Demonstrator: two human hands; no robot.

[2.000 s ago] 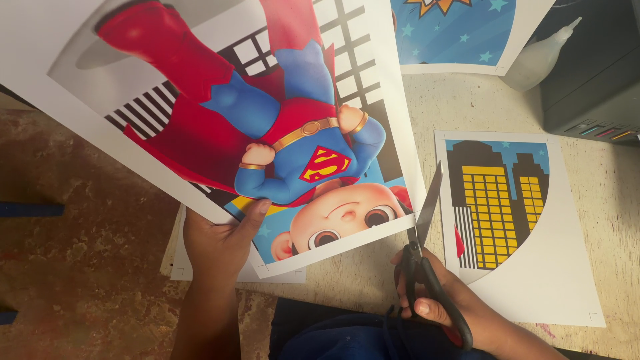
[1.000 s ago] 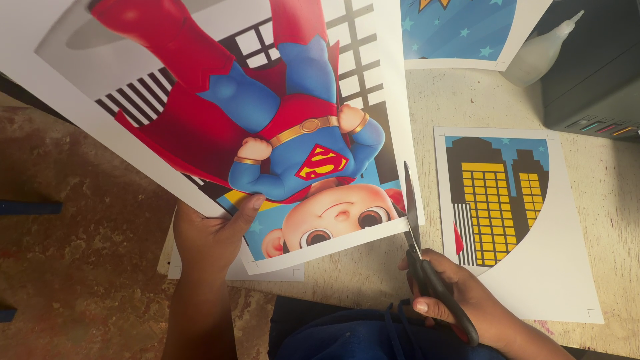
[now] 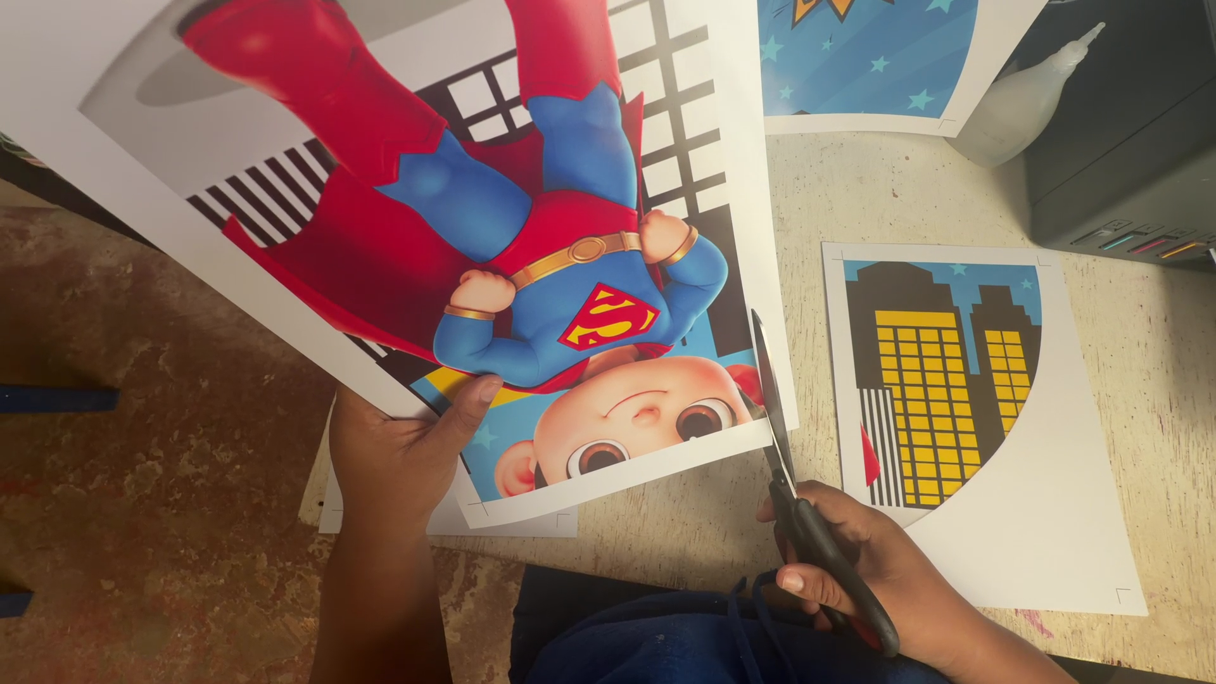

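Observation:
My left hand [image 3: 404, 446] grips the lower left edge of a large printed paper sheet [image 3: 570, 285], its thumb on top. The sheet shows an upside-down cartoon child in a red and blue superhero costume, with a white margin round the picture. My right hand [image 3: 855, 560] holds black-handled scissors [image 3: 784, 456] with fingers around the handles. The scissor blades point up and meet the sheet's lower right edge, beside the printed ear; one blade shows over the paper, and part of the other is hidden.
On the pale wooden table [image 3: 807, 190] lies a sheet printed with yellow-windowed buildings [image 3: 921, 380]. A blue starry print [image 3: 864, 76] lies at the back, beside a translucent squeeze bottle [image 3: 1026, 104] and a dark printer [image 3: 1130, 142]. Another white sheet [image 3: 503, 522] lies partly under the held one.
The scissors, earlier below and to the right of the sheet's corner with blades apart, now have their blades at its lower right edge. The sheet has shifted slightly in my left hand's hold.

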